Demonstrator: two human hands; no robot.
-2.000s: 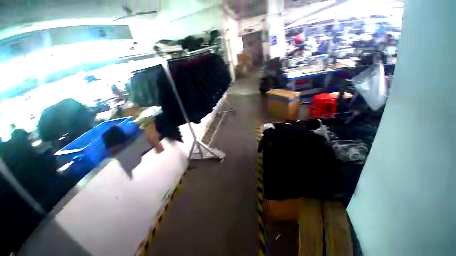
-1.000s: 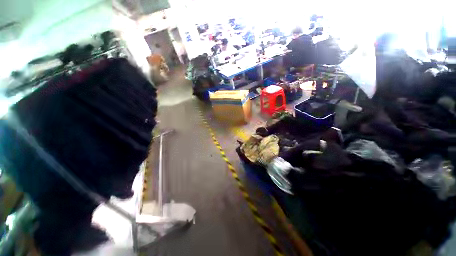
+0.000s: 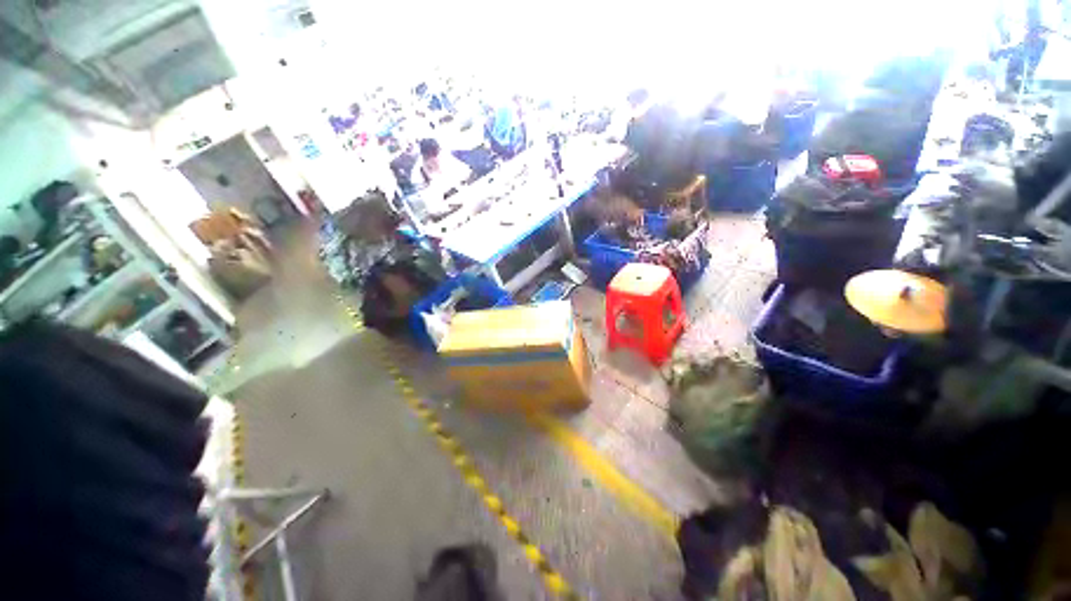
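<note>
Neither of my hands shows in the picture. Nearest in front of me at lower right lies a dark heap of cloth with tan pieces [image 3: 805, 561] on it. At the left edge dark garments [image 3: 100, 470] hang on a rack with a pale metal foot [image 3: 276, 528]. A small dark shape, too blurred to name, shows at the bottom edge.
A grey aisle with yellow-black tape [image 3: 452, 446] runs ahead. Right of it stand a cardboard box [image 3: 517, 358], a red stool [image 3: 645, 311], a greenish bundle [image 3: 719, 411] and a blue crate [image 3: 822, 364] holding dark cloth. A white table [image 3: 505, 217] and people are farther back.
The view has moved forward along the aisle and turned right. The box, stool and blue crate are nearer. The hanging garments have shifted to the left edge.
</note>
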